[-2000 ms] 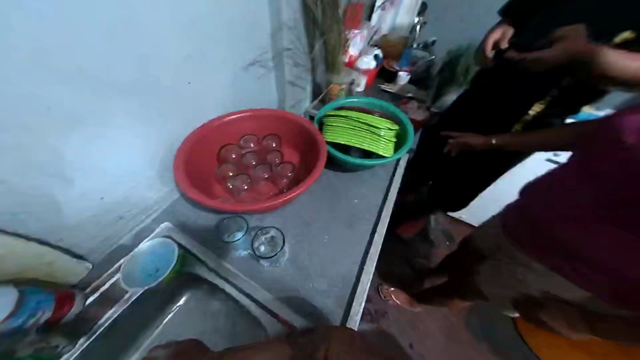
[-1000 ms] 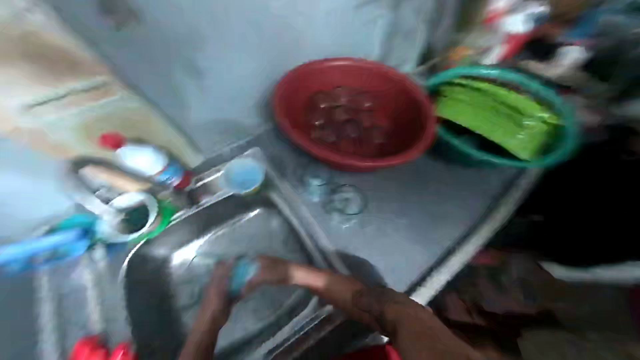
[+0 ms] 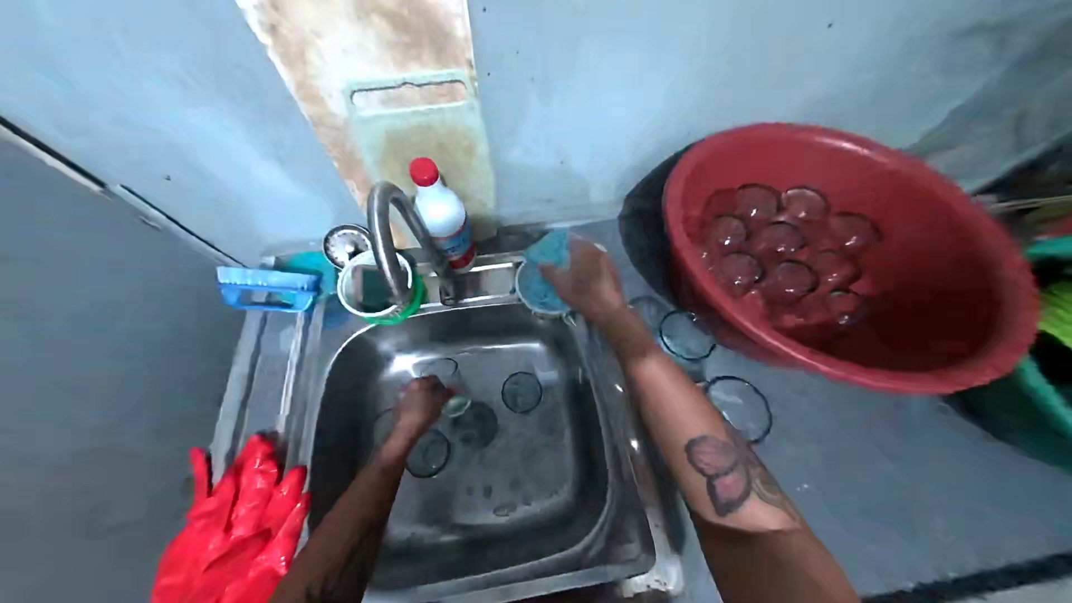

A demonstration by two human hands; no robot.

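Note:
My left hand is low in the steel sink, its fingers around a small glass. Other clear glasses rest on the sink's bottom around it. At the back right corner of the sink, my right hand grips a blue sponge or cloth over a small round tub. More glasses stand on the counter by my right forearm. The large red plastic basin at the right holds several glasses.
A curved faucet rises behind the sink, beside a white bottle with a red cap. At the left are a white container, a blue brush and red rubber gloves. A green basin is partly visible at far right.
The view has swung left toward the sink. My hands, close together over the sink one second ago, are now apart, the right one at the small tub.

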